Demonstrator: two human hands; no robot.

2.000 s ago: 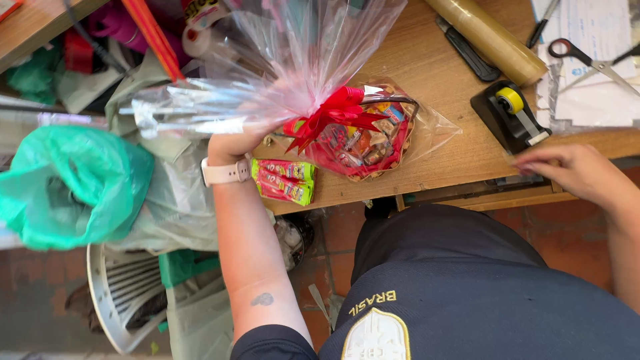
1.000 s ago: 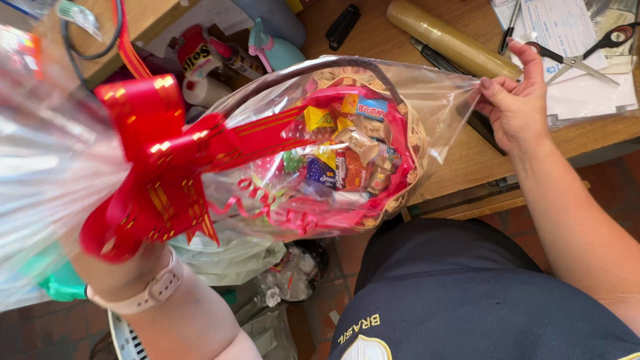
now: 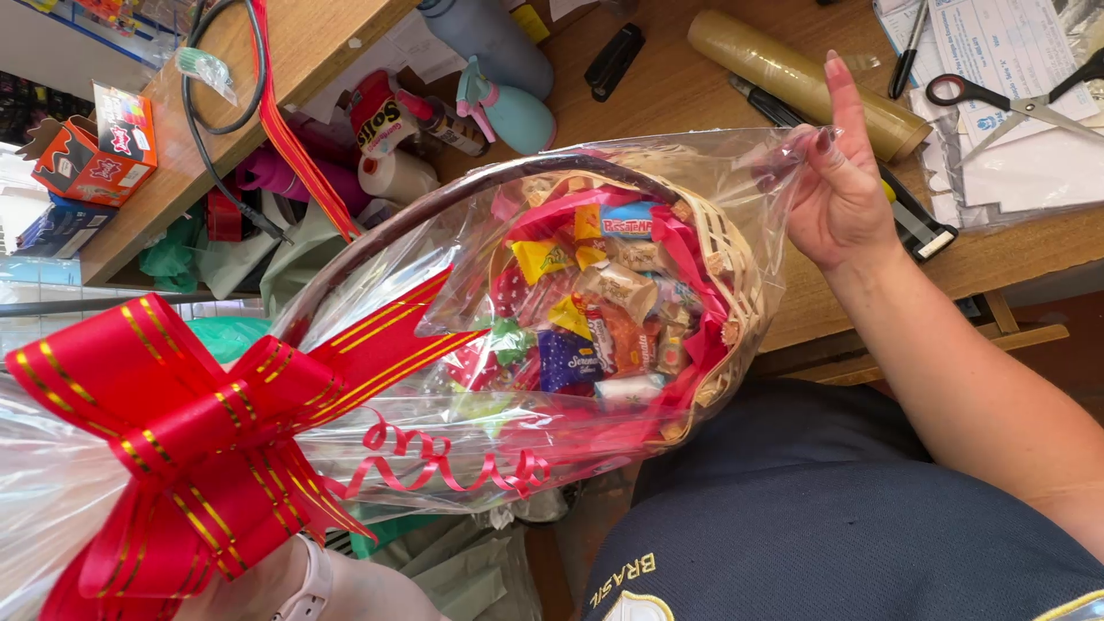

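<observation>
A wicker gift basket [image 3: 733,267] full of wrapped sweets [image 3: 617,289] tilts in mid-air, enclosed in clear cellophane [image 3: 535,431]. Its dark arched handle [image 3: 345,267] runs along the upper left. A large red bow [image 3: 207,423] with gold stripes sits at the gathered neck of the wrap, with curled red ribbon [image 3: 431,461] beside it. My left hand [image 3: 228,595] is mostly hidden behind the bow at the neck; its fingers do not show. At the basket's far right, my right hand [image 3: 832,172] pinches a corner of the cellophane, one finger raised.
On the wooden desk [image 3: 871,302] lie a brown tape-like roll [image 3: 811,82], scissors [image 3: 1031,105], a tape dispenser [image 3: 923,228], a stapler [image 3: 614,60] and papers. A spray bottle [image 3: 517,116] stands behind the basket. A black cable [image 3: 194,112] and red ribbon hang from the left shelf.
The wrapped basket has been lifted off the desk and brought up nearer the camera. My right hand has gone from beside the tape dispenser to the cellophane corner.
</observation>
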